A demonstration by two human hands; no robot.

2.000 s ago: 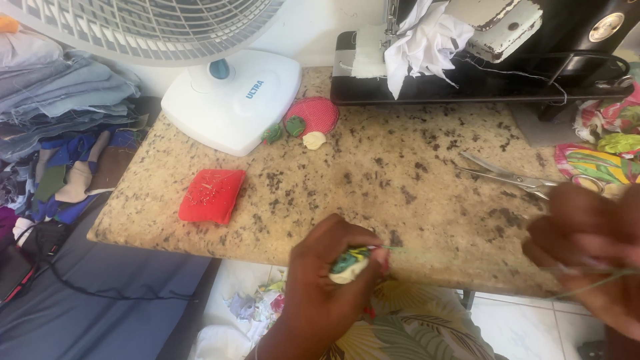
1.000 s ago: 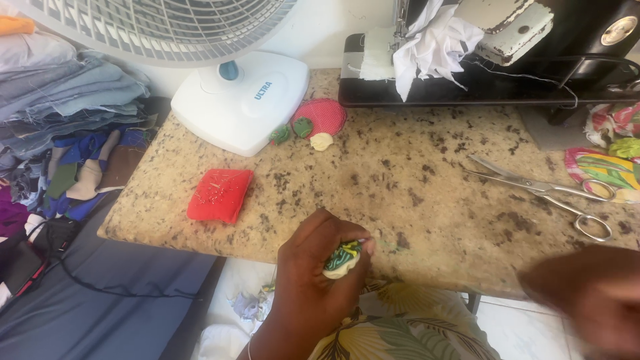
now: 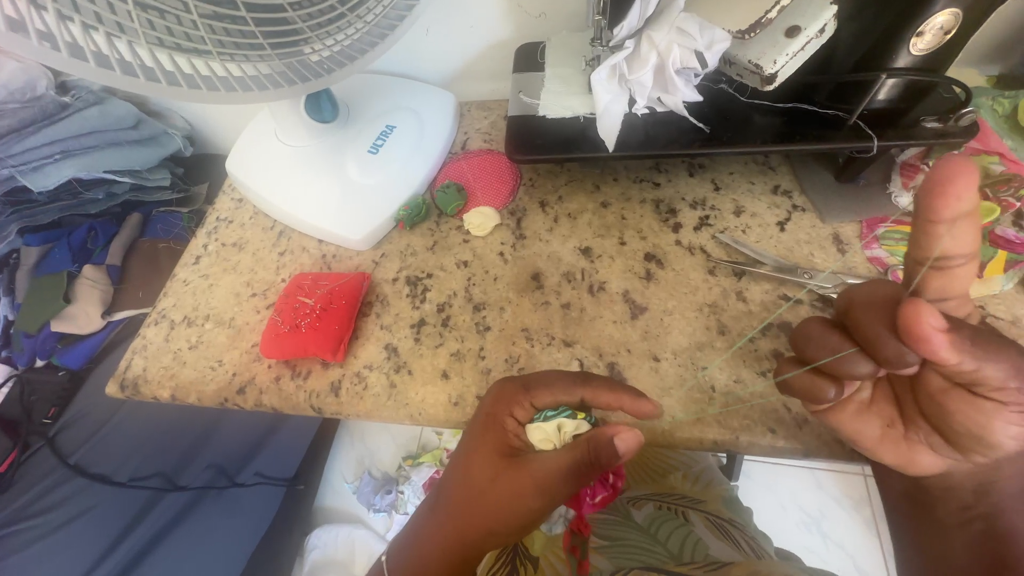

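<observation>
At the front edge of the granite table, my left hand [image 3: 544, 456] is curled round a small gathered fabric piece [image 3: 558, 430], cream with green; red and pink fabric [image 3: 596, 492] hangs beneath that hand. My right hand [image 3: 912, 352], at the right, has its index finger raised and its other fingers curled on a thin green thread [image 3: 808, 368], which loops toward my left hand. No needle can be made out. Open scissors [image 3: 788, 270] lie just beyond my right hand, which hides their handles. A red pincushion [image 3: 315, 316] full of pins sits at the left.
A white fan [image 3: 352, 160] stands at the back left beside a pink dotted fabric disc [image 3: 480, 180] and small fabric rounds. A black sewing machine [image 3: 720, 128] holding white cloth [image 3: 656, 64] occupies the back right. Folded denim [image 3: 88, 152] is stacked at the left; printed fabric [image 3: 992, 232] lies far right.
My right hand has risen from the lower right, and its index finger now points up with thread around it. My left hand's thumb and index finger have spread apart, still around the fabric piece.
</observation>
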